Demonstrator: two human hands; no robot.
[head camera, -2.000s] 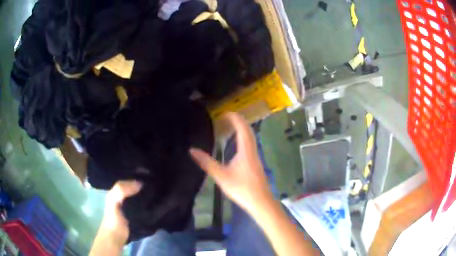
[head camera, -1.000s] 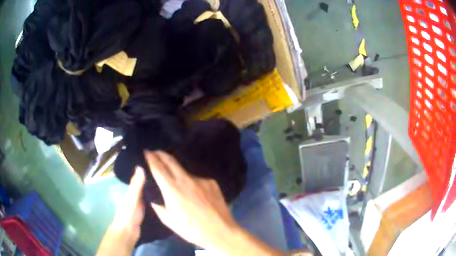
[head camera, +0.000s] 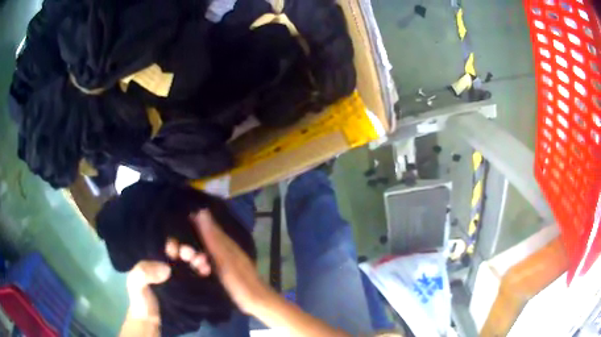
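A soft black fabric bunch (head camera: 138, 220) lies in front of me, over my lap and against the near side of the carton. My left hand (head camera: 146, 289) is at its lower left, thumb on top, gripping it; the rest of that hand is partly hidden by the cloth. My right hand (head camera: 227, 263) is on the bunch's right side, pressed into the cloth. Curled fingertips show between the hands. Tied black bundles (head camera: 118, 39) with tan-yellow paper tags (head camera: 150, 79) fill the cardboard carton (head camera: 277, 174), which has yellow tape along its edge.
The red plastic basket (head camera: 573, 118) is at the right edge, above a white table corner. A grey metal stand and pedal (head camera: 418, 214) are below, with a white carrier bag (head camera: 418, 289) hanging. Black scraps lie on the green floor. A blue crate (head camera: 43, 293) is at lower left.
The black bunch has moved left and down, off the carton's taped edge, uncovering the carton side and my knee. Both hands stay on it; my right hand has shifted slightly and turned.
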